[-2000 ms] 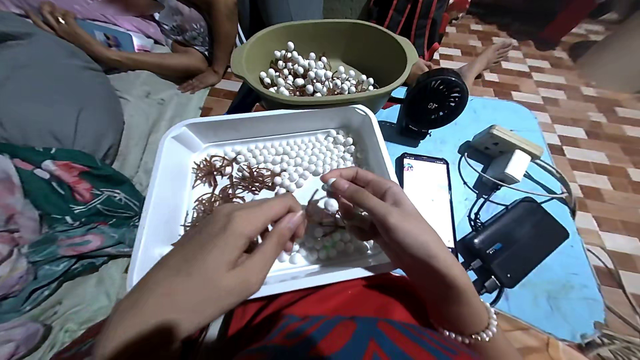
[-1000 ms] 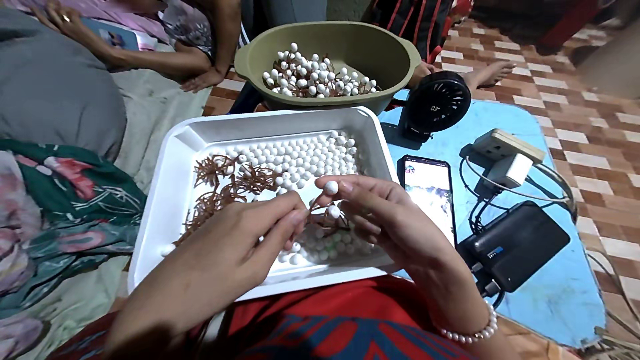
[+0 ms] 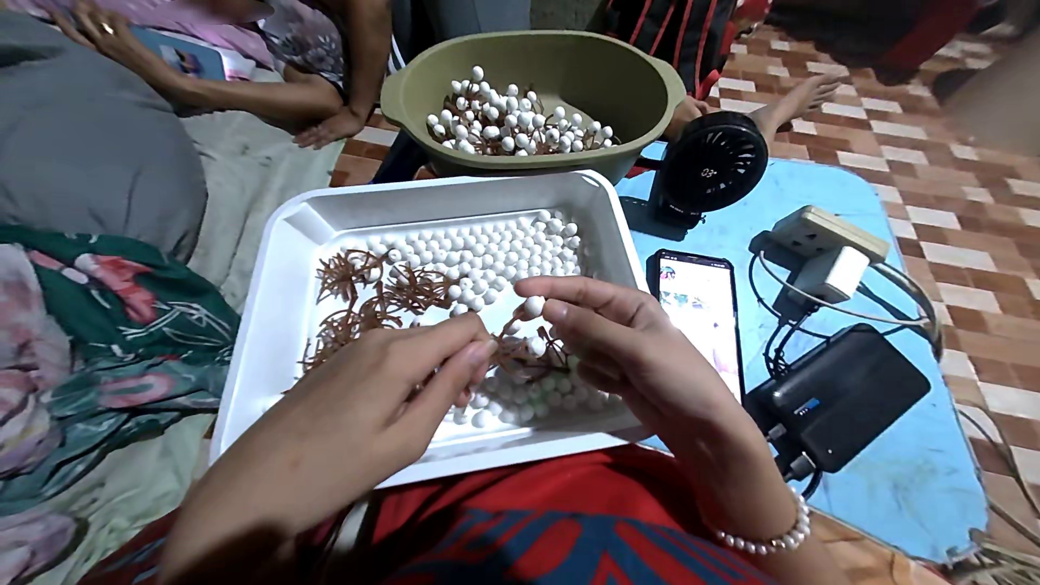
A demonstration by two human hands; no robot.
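A white plastic tray (image 3: 296, 236) lies below my hands, holding many small white balls (image 3: 487, 244) and brown branched stems (image 3: 349, 313) along its left side. Between the fingertips of my left hand (image 3: 406, 382) is a brown branched stem piece (image 3: 516, 349), with a white ball or two on its tips. My right hand (image 3: 634, 341) has thumb and index finger at a white ball (image 3: 534, 306) on the upper part of that piece. Behind the tray, an olive-green plastic tub (image 3: 561, 57) contains stems with white balls on them (image 3: 504, 114).
To the right, a light blue board (image 3: 877, 504) bears a phone (image 3: 700, 317), a small black fan (image 3: 715, 162), a power strip (image 3: 829, 231) with a white charger, and a black power bank (image 3: 849, 398) with cables. Other people's limbs show at the top left and top right.
My right fingers have shifted at the stem piece, and the index finger now reaches over the white ball. The left hand keeps its pinch on the stems.
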